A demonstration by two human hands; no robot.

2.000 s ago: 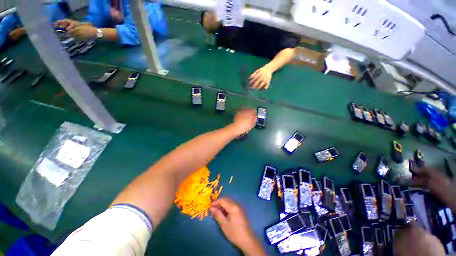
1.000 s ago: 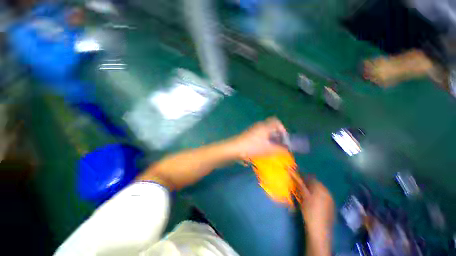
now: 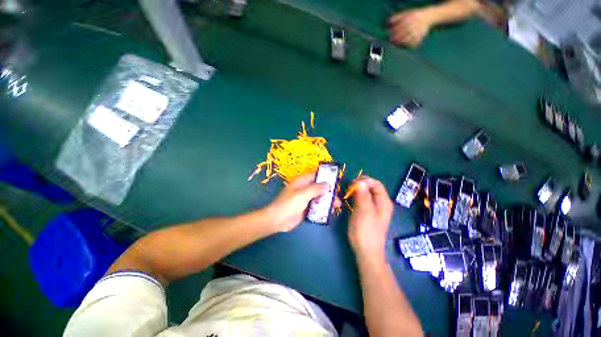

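My left hand (image 3: 296,201) holds a part-built phone (image 3: 323,192), dark-edged with a pale face, just in front of the orange pile. My right hand (image 3: 370,207) is just right of the phone, its fingertips pinching an orange strip (image 3: 353,187). The hand and the phone do not touch. The loose pile of orange strips (image 3: 296,156) lies on the dark-green bench top beyond my left hand, with single strips scattered at its edges. Another orange bit shows beside the held phone, near its lower right edge.
A crowded cluster of phones (image 3: 441,204) lies on the right. Single phones (image 3: 403,115) lie along the far strip. A clear plastic bag (image 3: 99,155) with white rectangles and a metal upright (image 3: 176,36) are on the left. A blue stool (image 3: 72,257) is at lower left. Another person's hand (image 3: 410,27) rests across the bench.
My left hand has come back from the far strip to the pile with a phone in it. My right hand has moved off the pile's edge with a strip. The view has shifted.
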